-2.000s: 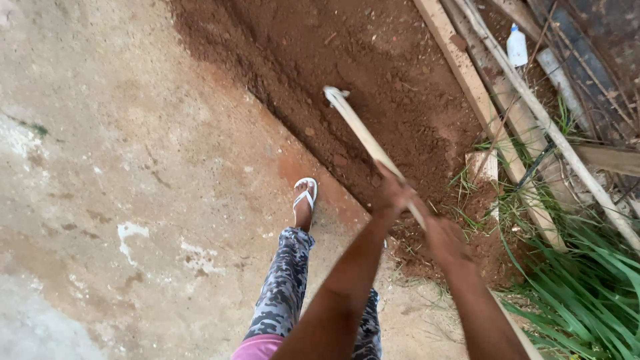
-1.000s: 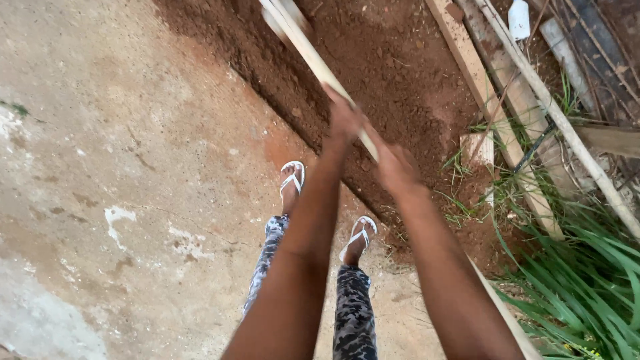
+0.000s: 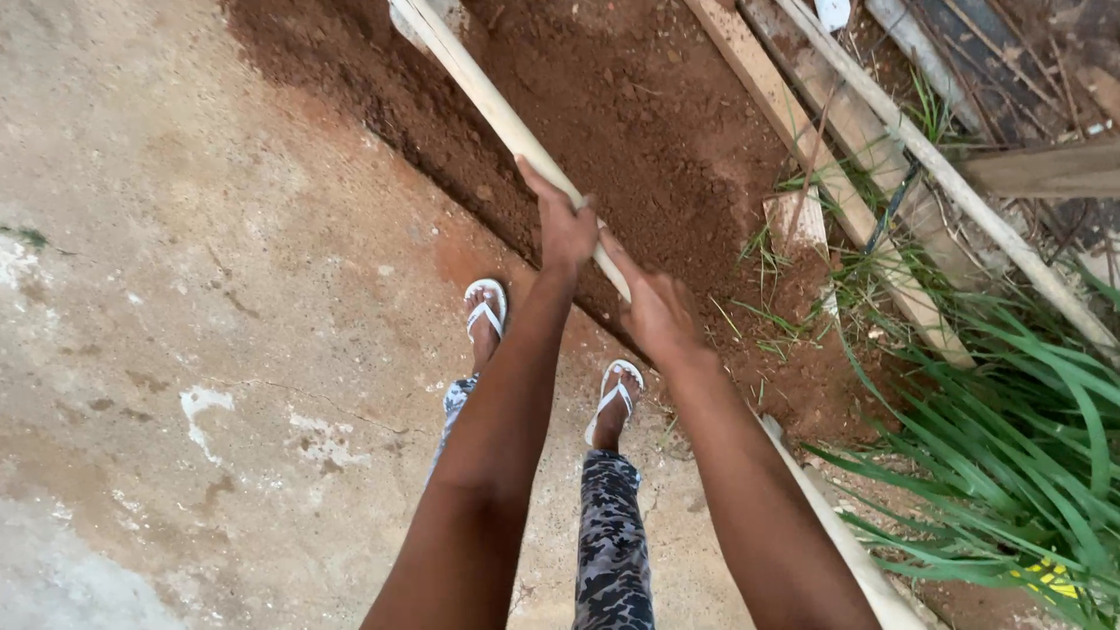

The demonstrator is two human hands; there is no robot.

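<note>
Both my hands are closed around a long pale wooden handle [image 3: 500, 114] that slants from the top centre down to the lower right. My left hand [image 3: 564, 223] grips it farther up, and my right hand [image 3: 656, 306] holds it just below, close to the left. At the handle's upper end a greyish tool head [image 3: 437, 22], dirty with soil, lies over the reddish-brown loose soil [image 3: 647, 149]; it is partly cut off by the frame's top edge, so its kind cannot be told. The handle's lower part passes behind my right forearm.
My feet in white flip-flops stand on a stained concrete slab [image 3: 262, 306], whose edge borders the soil. Wooden boards [image 3: 787, 114] and a long pole [image 3: 954, 175] lie at the upper right. Long green leaves [image 3: 1006, 437] spread at the lower right, and a white plastic container [image 3: 831, 12] is at the top.
Both hands have moved up and left with the handle since the first frame, still gripping it. A second foot has come into view on the concrete.
</note>
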